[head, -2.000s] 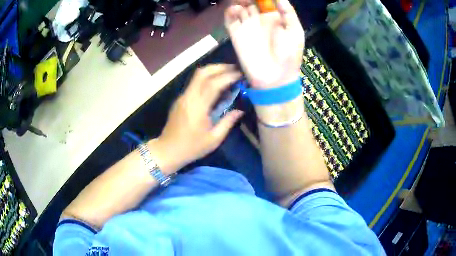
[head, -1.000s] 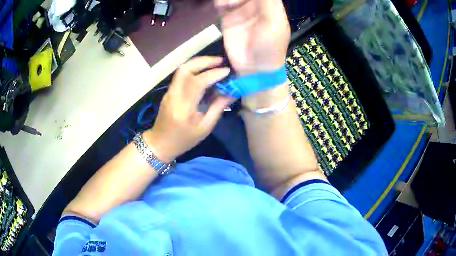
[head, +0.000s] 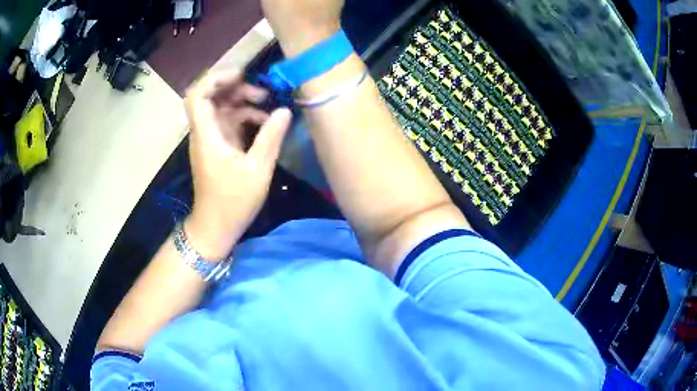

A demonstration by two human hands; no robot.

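Note:
A bright blue anti-static wrist strap (head: 319, 63) is around my right wrist, above a thin bracelet. My left hand (head: 229, 156), with a metal watch at its wrist, is at the strap's dark blue fitting (head: 275, 90). Its thumb and fingertips close on that fitting; the fingers are a little blurred. My right hand (head: 303, 17) is cut off by the top edge. Only its heel and lower palm show, and its fingers are out of the picture.
A black parts bin (head: 562, 126) with rows of circuit boards (head: 474, 114) lies right of my right arm. A board tray (head: 27, 344) is at lower left. Plug housings (head: 126, 69), a yellow sponge (head: 31, 139) and a dark pointed iron (head: 27, 230) are at left.
Both hands and the wrist strap have moved left in the picture. My right hand has moved up, so its fingers are now out of view. My left fingers stay at the strap.

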